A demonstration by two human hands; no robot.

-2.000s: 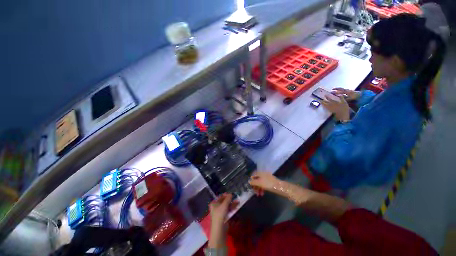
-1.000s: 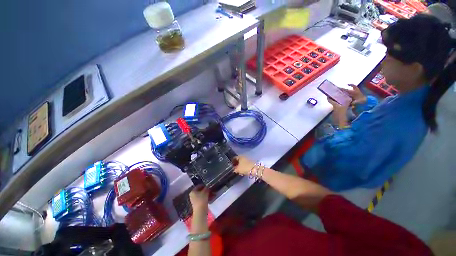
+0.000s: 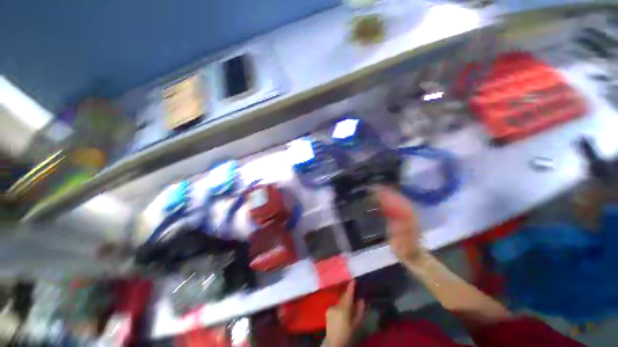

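The frame is strongly blurred. A black clamp fixture (image 3: 366,220) stands near the bench's front edge. My right hand (image 3: 401,227) is at its right side, fingers pointing up over it; blur hides whether it grips anything. My left hand (image 3: 344,317) is below the bench edge, one finger raised, with nothing visible in it. A dark gridded block (image 3: 324,242) lies left of the fixture, with a pink-red piece (image 3: 332,272) just in front of it.
A red housing (image 3: 268,207) and a second black jig (image 3: 196,264) stand left. Blue boxes (image 3: 222,177) and coiled blue cable (image 3: 428,176) lie behind and right. A red compartment tray (image 3: 532,98) is at the far right. Phones (image 3: 237,76) lie on the shelf. A blue-sleeved person (image 3: 562,261) sits right.
The view has swung left, so the bench appears further right. My left hand has moved from the fixture's front to below the bench edge. My right hand remains beside the fixture.
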